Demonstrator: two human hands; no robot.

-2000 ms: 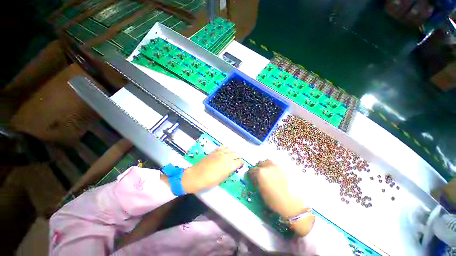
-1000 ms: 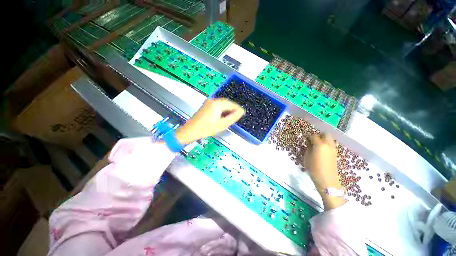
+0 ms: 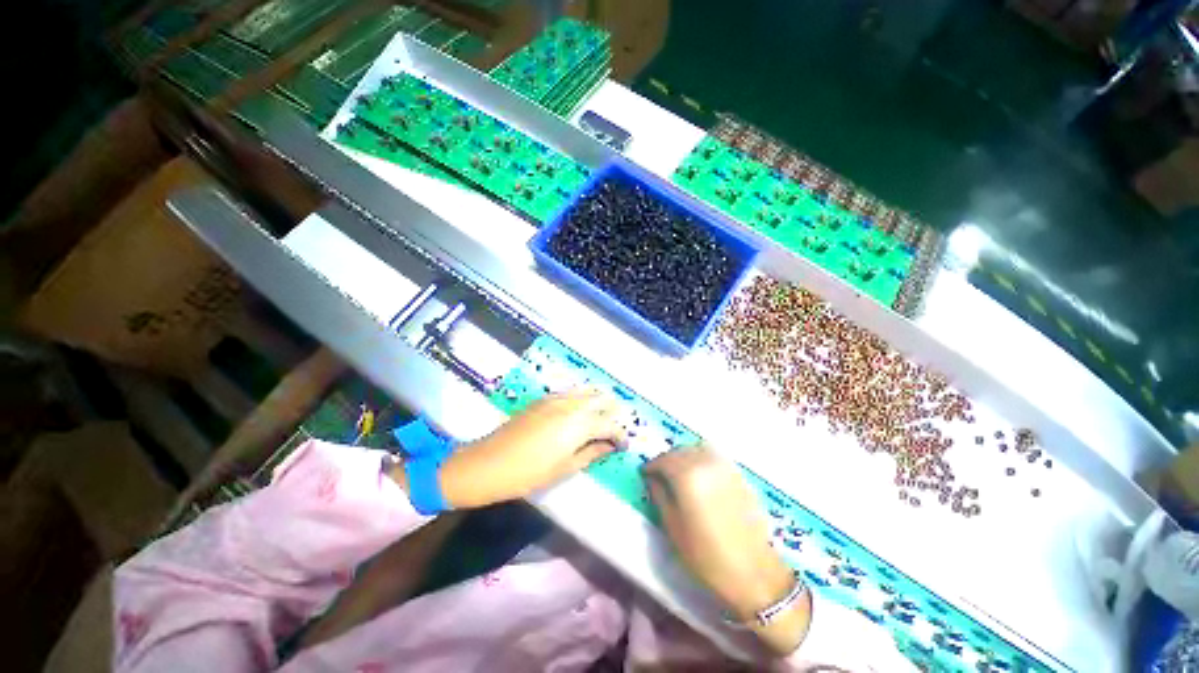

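Note:
A green circuit board panel (image 3: pixel 824 563) lies in the rail in front of me, partly covered by my hands. My left hand (image 3: pixel 550 444), with a blue band on the wrist, has its fingertips down at the board. My right hand (image 3: pixel 710 515), with a thin bracelet, has its curled fingertips at the board just to the right. Any small part between the fingers is too small or hidden to tell. A blue tray (image 3: pixel 608 310) holds a heap of black components (image 3: pixel 644 256). Copper-coloured components (image 3: pixel 842 375) lie loose on the white surface to its right.
Green boards (image 3: pixel 460 142) lie behind the rail at upper left, with a stack (image 3: pixel 559 63) beyond. More boards (image 3: pixel 796 217) lie past the white ledge. The metal rail (image 3: pixel 296 305) runs along my side. A cardboard carton (image 3: pixel 125 283) stands at left. A white fan-like object (image 3: pixel 1164 565) is at right.
My left hand has moved from the blue tray down to the board. My right hand has moved from the copper-coloured components back to the board, beside the left.

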